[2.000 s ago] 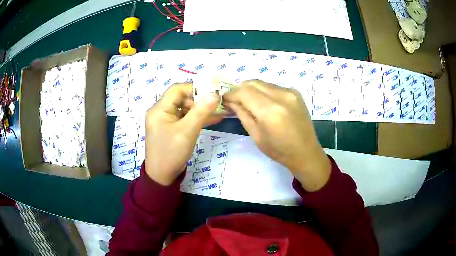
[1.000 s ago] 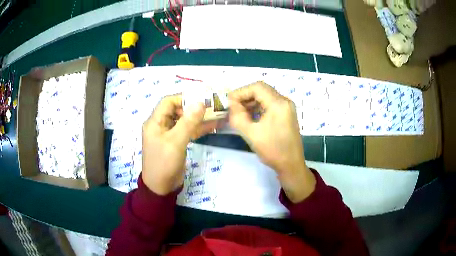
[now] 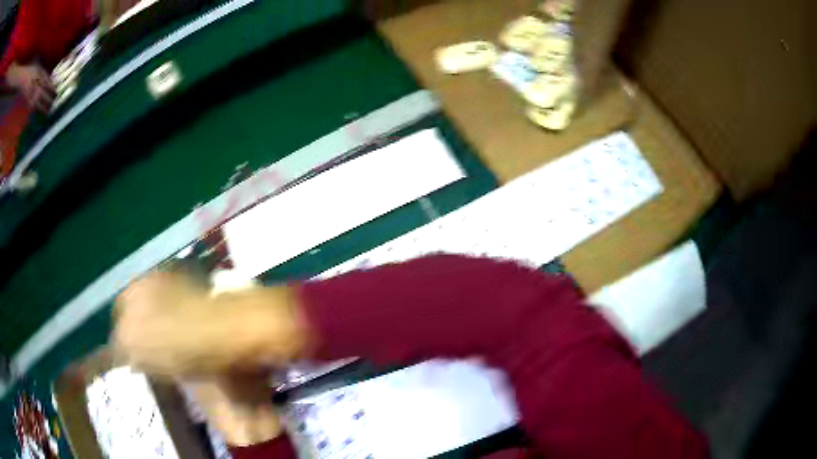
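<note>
My right hand (image 3: 184,323) is blurred at the left, its arm reaching across the view; whether it holds anything cannot be told. My left hand (image 3: 235,408) is mostly hidden beneath it, only part of the hand and wrist showing. A small cream-white piece (image 3: 231,280), perhaps the plastic housing, shows at the upper edge of my right hand; whether it is held is unclear. The adhesive pad sheet (image 3: 573,193) runs diagonally behind my sleeve. A nearer sheet (image 3: 439,394) lies under my arm, partly printed, partly plain.
A white cover sheet (image 3: 345,202) lies beyond my arm. Cream housings (image 3: 546,85) are piled on brown cardboard (image 3: 609,255) at upper right. An open carton (image 3: 170,408) is at lower left. A white piece (image 3: 163,79) lies on the green surface. Another person's hand (image 3: 34,85) is at upper left.
The view has swung and tilted, bringing the far belt and another person into sight. My hands, earlier together around the cream housing at centre, are now at the left, the right arm crossing over the left.
</note>
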